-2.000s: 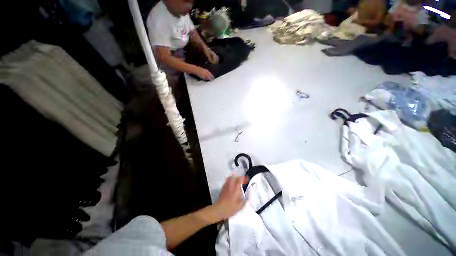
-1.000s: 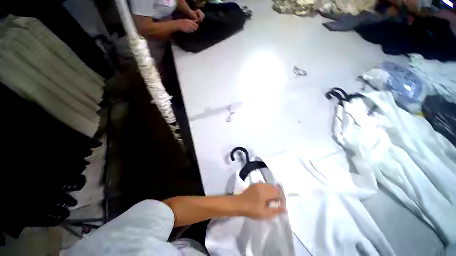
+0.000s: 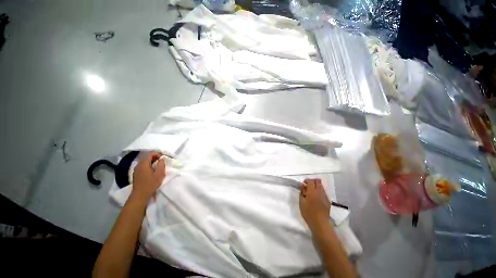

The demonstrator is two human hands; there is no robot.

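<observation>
A white shirt (image 3: 217, 201) lies spread on the table, its neck to the left and its hem to the right. A black hanger hook (image 3: 101, 171) sticks out of the collar. My left hand (image 3: 148, 172) pinches the shirt front just below the collar. My right hand (image 3: 314, 200) holds the placket (image 3: 239, 175) near the hem. The placket runs between both hands. A thin dark tool (image 3: 340, 205) sticks out to the right of my right hand. Buttons are too small to make out.
White shirts (image 3: 250, 49) with black hooks (image 3: 159, 37) lie farther up. Clear bags (image 3: 351, 70) lie right of them. A pink bottle (image 3: 402, 194) and an orange-brown lump (image 3: 386, 153) are on the right. Small dark tangles (image 3: 104, 36) lie at upper left.
The view has swung right, so the pole and other worker are gone. The shirt now lies sideways with its front closed. Both hands are in view on it, where one arm showed before.
</observation>
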